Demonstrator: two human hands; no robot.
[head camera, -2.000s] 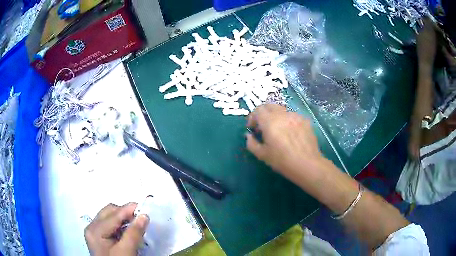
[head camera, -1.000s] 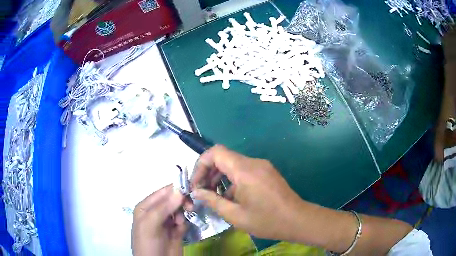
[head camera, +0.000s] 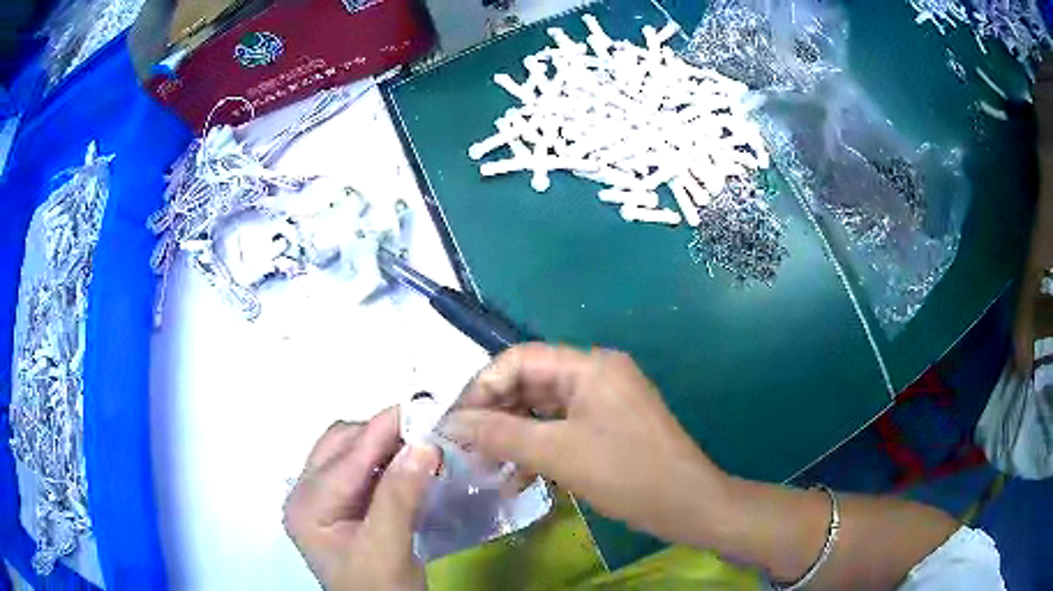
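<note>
My left hand (head camera: 364, 502) is low over the white board (head camera: 266, 393), its fingers closed on a small white corded piece (head camera: 418, 418) with a dark end. My right hand (head camera: 554, 427) meets it from the right; its thumb and finger pinch at the piece, and anything tiny between them is too blurred to tell. The black hammer-like tool (head camera: 462, 314) lies across the board edge, partly behind my right hand. A heap of white plastic pieces (head camera: 624, 121) and a heap of small metal pins (head camera: 745, 237) lie on the green mat (head camera: 554, 271).
White cord bundles (head camera: 219, 196) lie at the board's top, below a red carton (head camera: 289, 58). A blue bin (head camera: 116, 266) with white pieces stands left. A clear bag (head camera: 878, 196) of metal parts lies right. Yellow cloth (head camera: 520, 554) is at the near edge. Another person's arm (head camera: 1037, 266) shows far right.
My right hand has come from the pin heap to my left hand, uncovering that heap. Since the last frame both hands remain together, and the view has shifted slightly.
</note>
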